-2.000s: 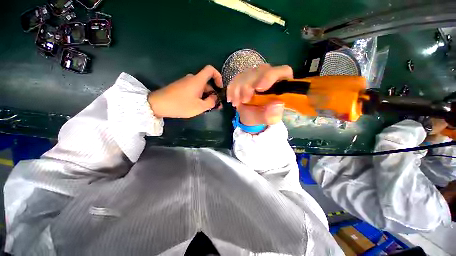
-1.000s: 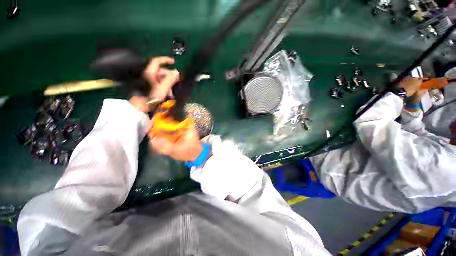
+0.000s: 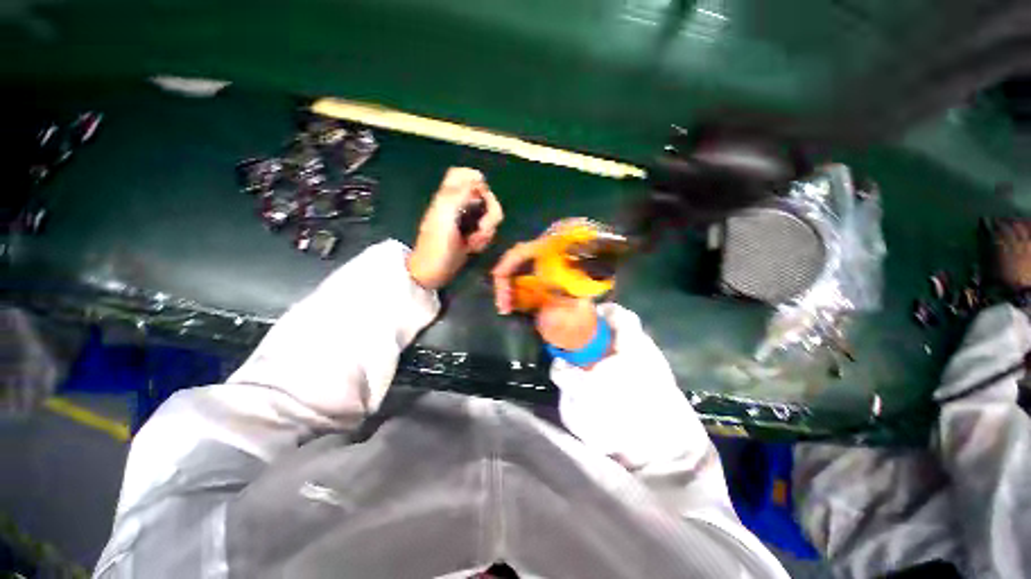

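My left hand [image 3: 452,224] is over the middle of the bench with its fingers closed around a small dark housing [image 3: 471,214]. My right hand [image 3: 548,288] is just to the right, apart from the left, and grips the orange electric screwdriver [image 3: 582,262]. The tool's black end and cable are blurred and point to the upper right. The round silvery screw dish [image 3: 578,226] is mostly hidden behind my right hand and the tool. A blue band [image 3: 583,343] is on my right wrist.
A pile of dark housings [image 3: 308,187] lies left on the green bench. A pale-yellow strip [image 3: 481,137] lies beyond my hands. A round mesh-faced unit [image 3: 773,255] and a clear plastic bag [image 3: 850,249] are to the right. Another person's sleeve [image 3: 984,373] is far right.
The view has shifted. My hands have moved apart, and the screwdriver now points to the upper right instead of lying across by my left hand.
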